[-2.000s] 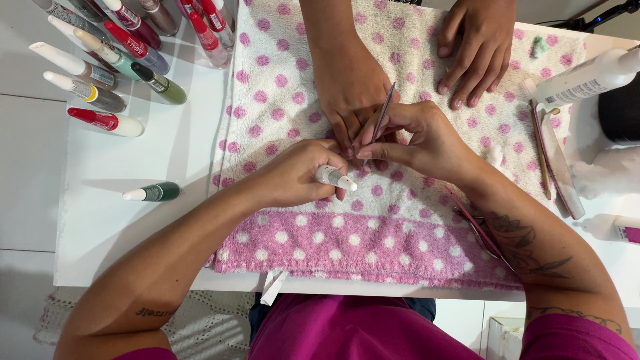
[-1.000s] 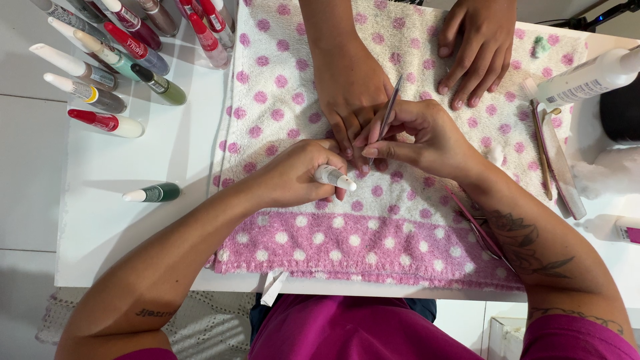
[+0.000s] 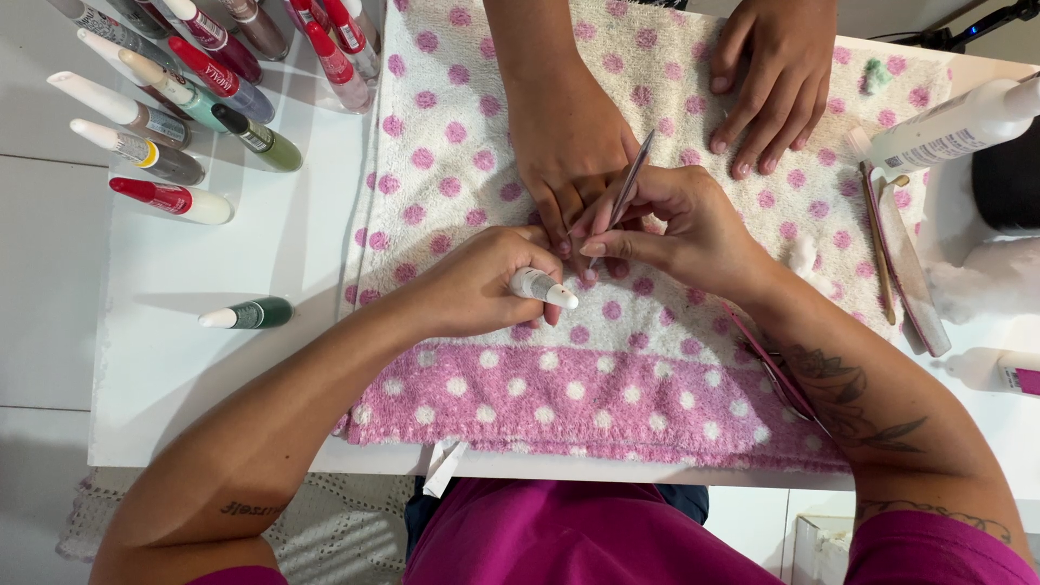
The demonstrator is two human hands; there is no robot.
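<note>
My left hand [image 3: 496, 280] is closed around a white-capped nail polish bottle [image 3: 543, 288], its cap pointing right, and its fingers are beside another person's fingertips. Between thumb and fingers, my right hand [image 3: 650, 223] pinches a thin metal manicure tool [image 3: 632, 183], upright and tilted, its lower end at a fingernail of the other person's hand [image 3: 569, 146]. That hand lies palm down on a polka-dot towel [image 3: 520, 386]. The other person's second hand [image 3: 772, 89] rests flat on the towel, farther right.
Several nail polish bottles [image 3: 171, 201] stand at the upper left; a dark green bottle [image 3: 262, 313] is nearer. At right are a clear plastic bottle [image 3: 934, 130], a nail file [image 3: 914, 276], a wooden stick [image 3: 879, 252] and cotton [image 3: 991, 280]. Pink-handled scissors or tweezers [image 3: 772, 366] lie under my right forearm.
The metal tool in my right hand has shifted slightly and its tilt has changed. My left hand still holds the white-capped bottle, and the other person's hands have stayed in place.
</note>
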